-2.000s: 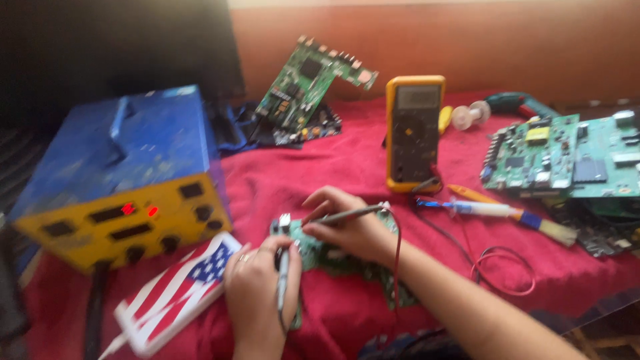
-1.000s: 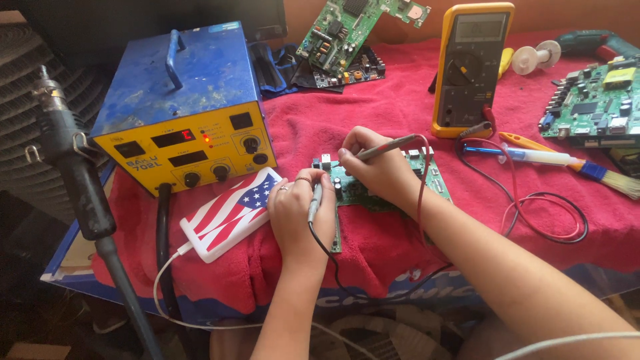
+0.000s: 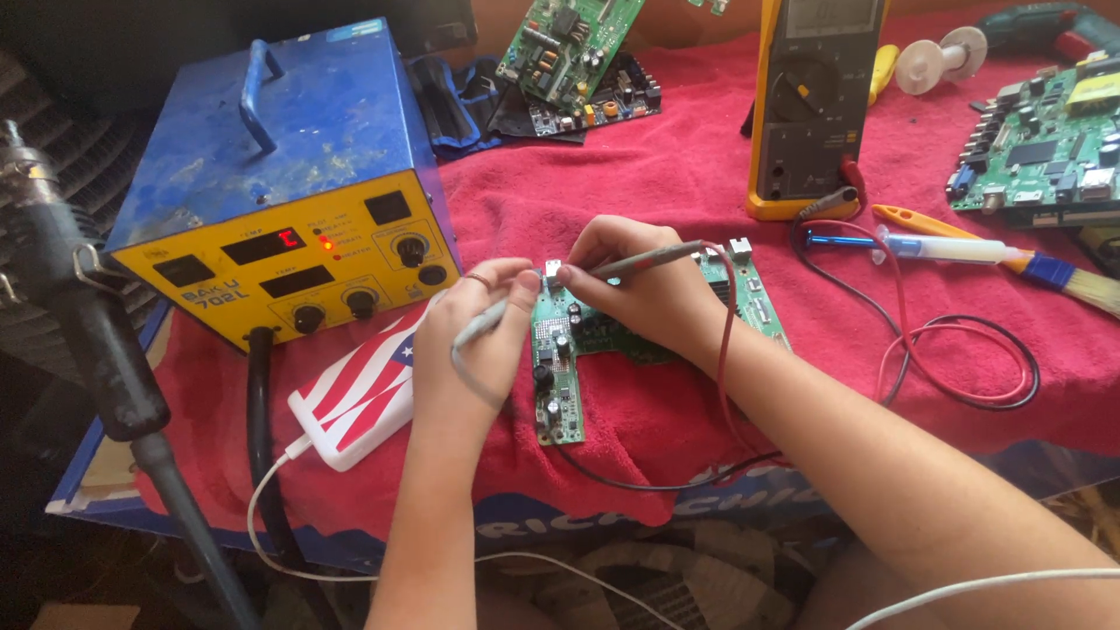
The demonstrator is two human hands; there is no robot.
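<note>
A green circuit board (image 3: 557, 385) lies on the red cloth (image 3: 682, 131) in front of me. At its upper left edge, my left hand (image 3: 477, 337) holds a grey multimeter probe (image 3: 483, 324) with a black lead. My right hand (image 3: 643, 284) grips the other probe (image 3: 647, 262), which has a red lead, like a pen over the board's upper part. The fingertips of both hands almost meet beside a white connector (image 3: 553, 273); the probe tips are hidden there. The yellow-cased digital multimeter (image 3: 809, 96) stands behind and to the right, its display partly cut off.
A blue and yellow rework station (image 3: 280, 175) stands left, its hot-air handpiece (image 3: 87, 315) hanging beside it. A flag-patterned power bank (image 3: 359, 394) with a white cable lies near my left hand. Other circuit boards (image 3: 1041, 149), a syringe (image 3: 945, 248), a brush (image 3: 1067, 276) and tangled leads lie behind and right.
My left hand has turned and its probe now lies across the fingers rather than upright. My right hand stays over the board's upper part. The view has moved closer.
</note>
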